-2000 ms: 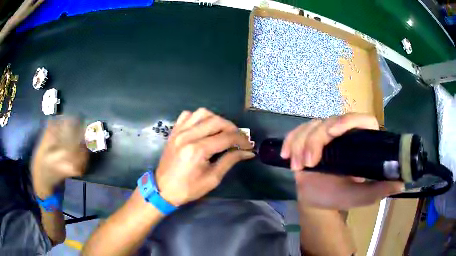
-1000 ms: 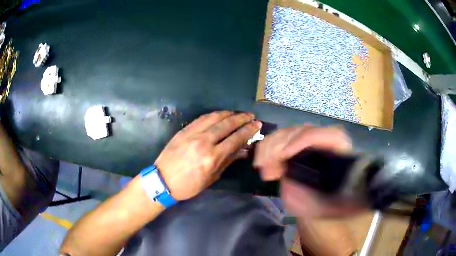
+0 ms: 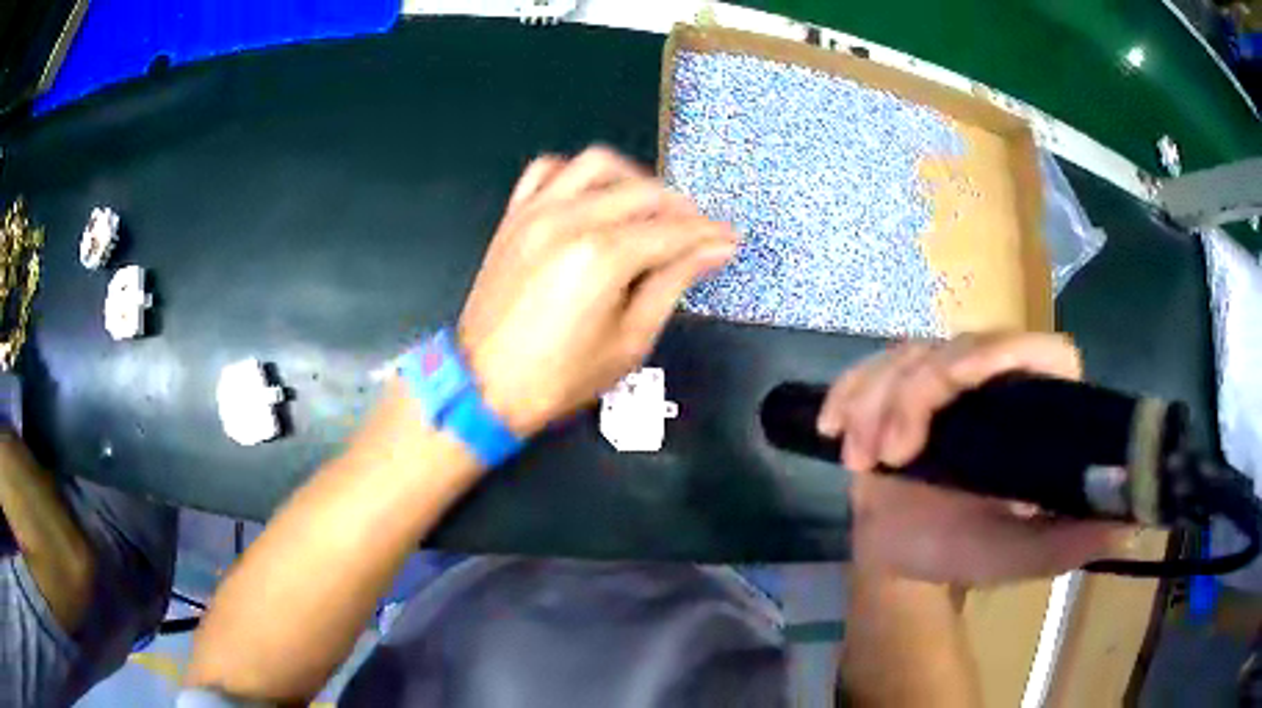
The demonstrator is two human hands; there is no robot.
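Note:
My left hand [image 3: 595, 291] is above the left edge of the cardboard tray [image 3: 1031, 221], thumb and index fingertips together over the blue-white small parts [image 3: 803, 194]. Whether anything is between the fingertips cannot be seen. My right hand [image 3: 927, 457] is closed around the black electric screwdriver [image 3: 1045, 440], its front pointing left. A white plastic housing [image 3: 638, 411] lies untouched on the dark bench, between my left wrist and the screwdriver's front.
More white housings lie at the left, one nearest [image 3: 252, 401], beside a brassy pile [image 3: 17, 277]. A blue sheet [image 3: 222, 42] is at the far left edge. A clear bag [image 3: 1068, 221] is beside the tray; a green conveyor is beyond. Another person's arm [image 3: 42, 519] shows lower left.
My left hand has left the housing and moved up to the tray. The housing is now uncovered. The screwdriver is further right of it. The neighbour's hand has withdrawn from the left housings.

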